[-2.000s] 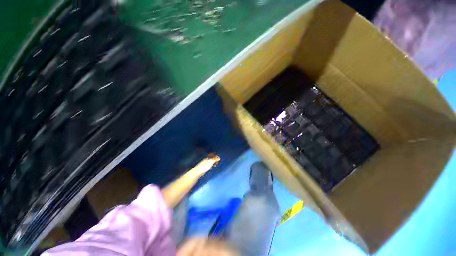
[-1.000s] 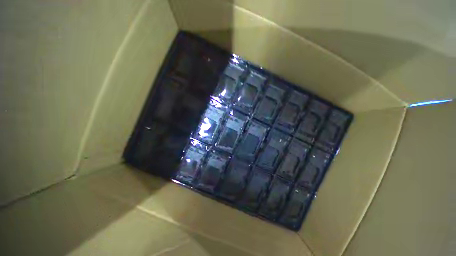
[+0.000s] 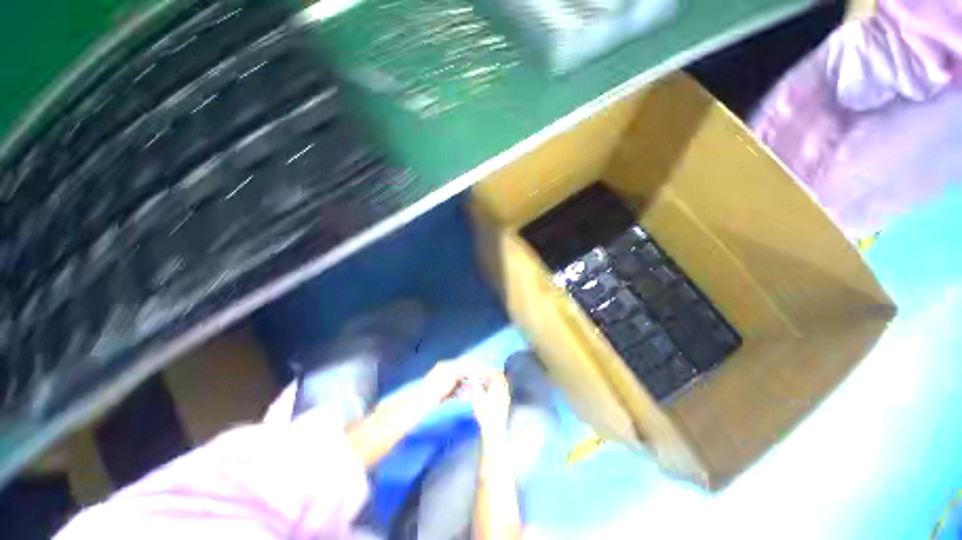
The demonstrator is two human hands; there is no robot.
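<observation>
My left hand (image 3: 445, 380) and my right hand (image 3: 491, 392) are close together over my lap, below the bench edge, small and blurred. Their fingertips meet; whether they hold something small cannot be told. An open brown cardboard carton (image 3: 786, 227) stands to their right. A black tray (image 3: 643, 306) with rows of pockets lies flat at its bottom. A large black blister tray (image 3: 200, 158), streaked by motion blur, lies on the bench at the upper left.
The green bench (image 3: 443, 137) has blurred small loose parts on it and a clear ribbed tray (image 3: 596, 26) at the top. Its pale edge runs diagonally between bench and carton. A neighbour in a pink smock (image 3: 833, 137) is at the upper right. Brown boxes (image 3: 222, 385) are under the bench.
A second ago the view was deep inside the carton, without hands. The view has drawn back, showing bench, carton and both hands. Compared with two seconds ago, the hands are now together.
</observation>
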